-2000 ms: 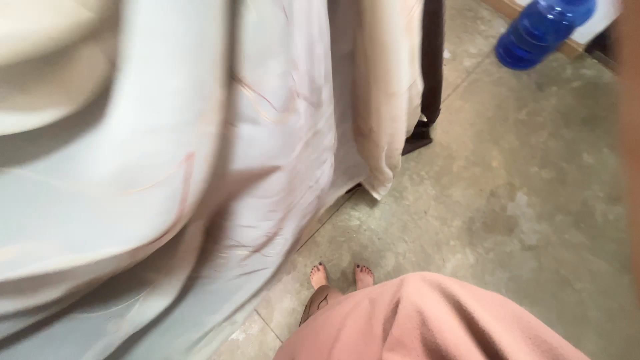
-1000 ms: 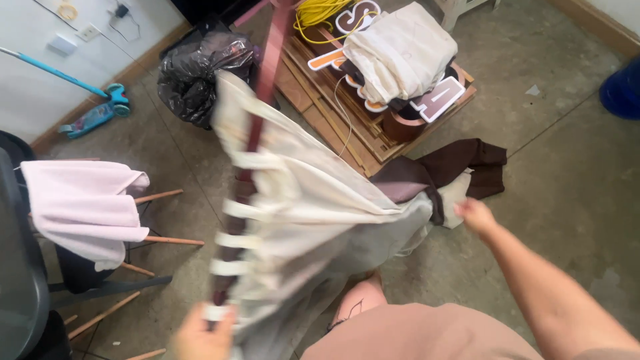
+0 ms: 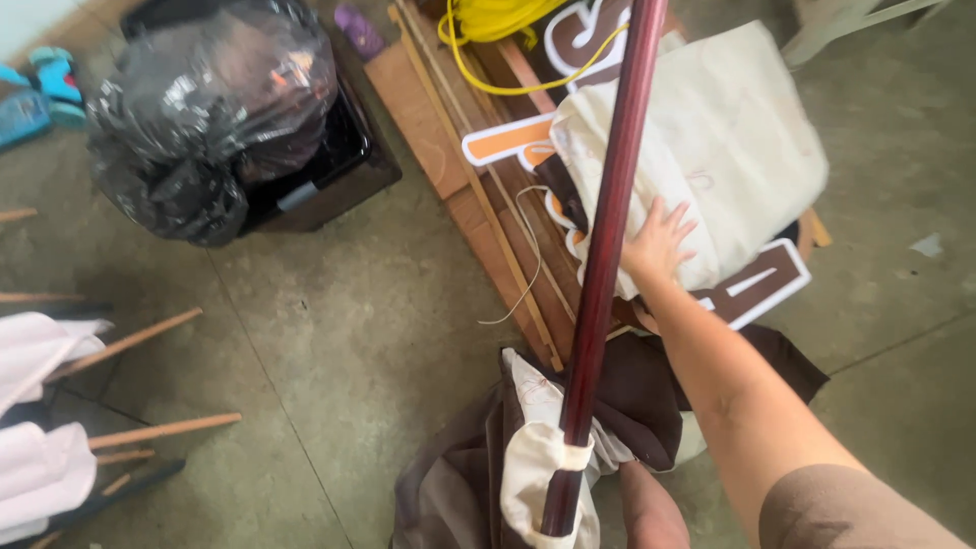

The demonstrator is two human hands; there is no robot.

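Note:
My right hand [image 3: 662,240] lies with fingers spread on a folded cream cloth [image 3: 751,145], which rests on a stack of boards and cut-out signs. A dark red pole [image 3: 614,198] rises through the middle of the view, in front of the cloth. Near its lower end, cream fabric loops [image 3: 577,457] go round it, and cream and dark brown fabric [image 3: 465,473] hangs and bunches below. My left hand is out of the frame.
Wooden boards [image 3: 488,252] carry a coiled yellow cable [image 3: 496,19] and cut-out letters [image 3: 770,282]. At the upper left, a black plastic bag [image 3: 213,114] sits on a black bin [image 3: 343,152]. Wooden chair legs [image 3: 164,431] and pale cloth [image 3: 46,473] are at the left.
My right hand has left the fabric near the floor and now rests on the folded cream cloth. My left hand, seen on the pole a second ago, has gone out of view.

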